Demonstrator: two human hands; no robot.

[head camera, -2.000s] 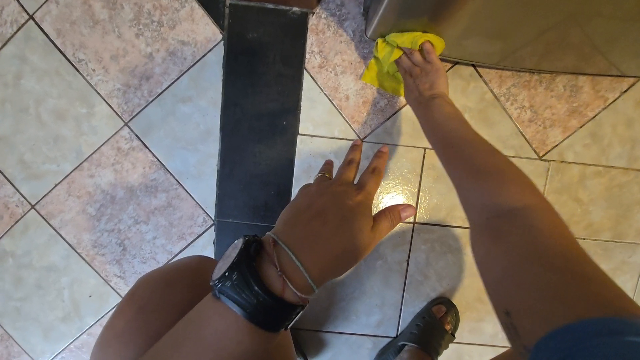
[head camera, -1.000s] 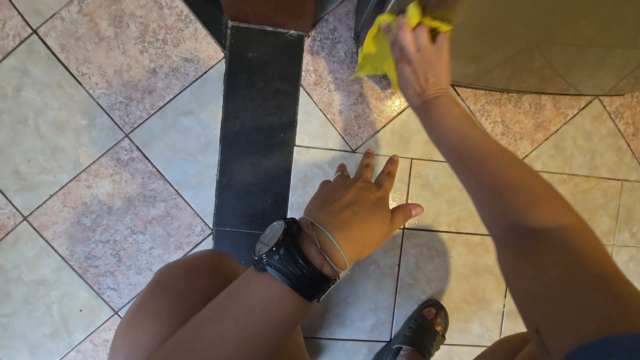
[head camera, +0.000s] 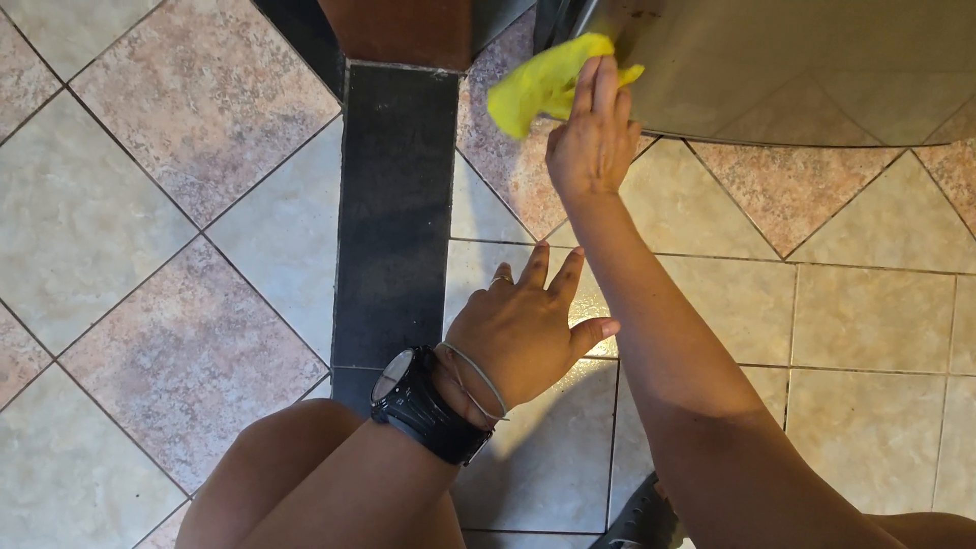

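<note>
My right hand (head camera: 598,133) holds a yellow cloth (head camera: 541,80) at the lower left edge of a shiny metal appliance panel (head camera: 770,69). Part of the cloth spreads left of the fingers, over a pinkish floor tile. Below it, my left hand (head camera: 522,328) has its fingers spread over the pale floor tiles (head camera: 701,305) and holds nothing. It wears a ring, thin bracelets and a black wristwatch (head camera: 427,404). Whether the left palm presses on the floor is hard to tell.
A black tile strip (head camera: 393,221) runs down the floor beside my left hand and meets a reddish-brown block (head camera: 404,30) at the top. My bent knee (head camera: 282,457) is at the lower left. A dark sandal (head camera: 644,522) shows at the bottom, partly behind my right arm.
The yellow cloth in my right hand has shifted along the panel's left corner and now spreads out to the left. My left hand remains spread low over the tiles.
</note>
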